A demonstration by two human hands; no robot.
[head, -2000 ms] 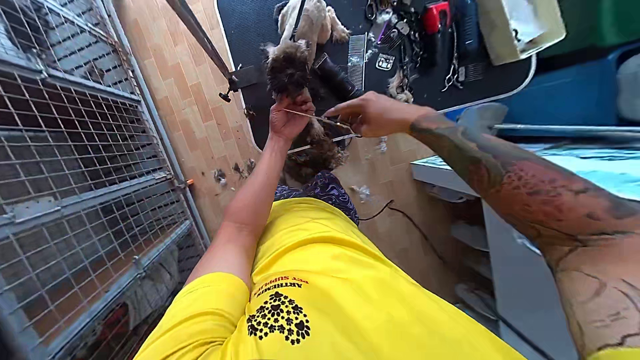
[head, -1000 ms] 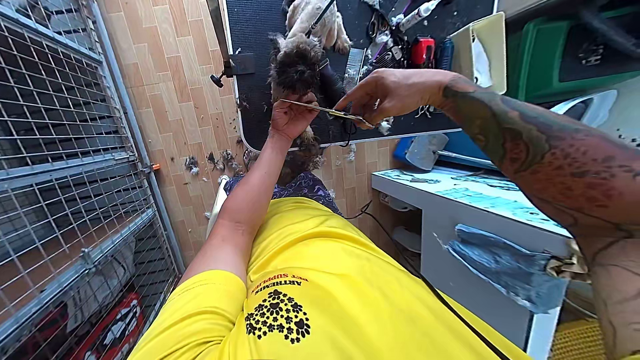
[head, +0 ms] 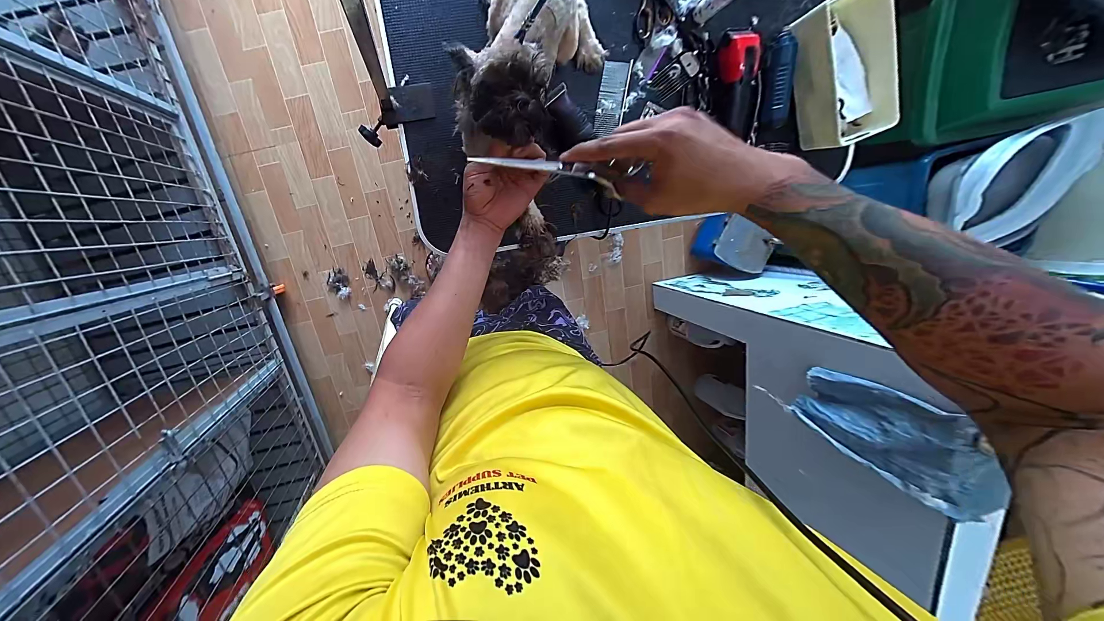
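A dog (head: 552,34) with a dark, shaggy head and a pale, clipped body is on the black grooming table (head: 431,203). My left hand (head: 502,185) is under the dog's muzzle, its fingers closed at the chin; whether they grip hair or the muzzle cannot be told. My right hand (head: 668,164) holds metal grooming scissors (head: 526,164) by the handles. Their blades point left and lie across the fingers of my left hand, just below the dog's face. A dark strap (head: 532,19) runs at the dog's neck. Cut hair hangs over my lap below the table edge.
A metal comb (head: 612,90), a red and black clipper (head: 737,73) and other tools lie right of the dog. Beyond them stands a cream bin (head: 806,86). A clamp (head: 405,105) grips the table's left edge. Wire cages (head: 129,293) stand left, a grey cabinet (head: 828,448) right; a cord crosses the floor.
The scissors have moved from in front of my left wrist area up to just below the dog's face. My left hand stays at the muzzle. The view has shifted somewhat.
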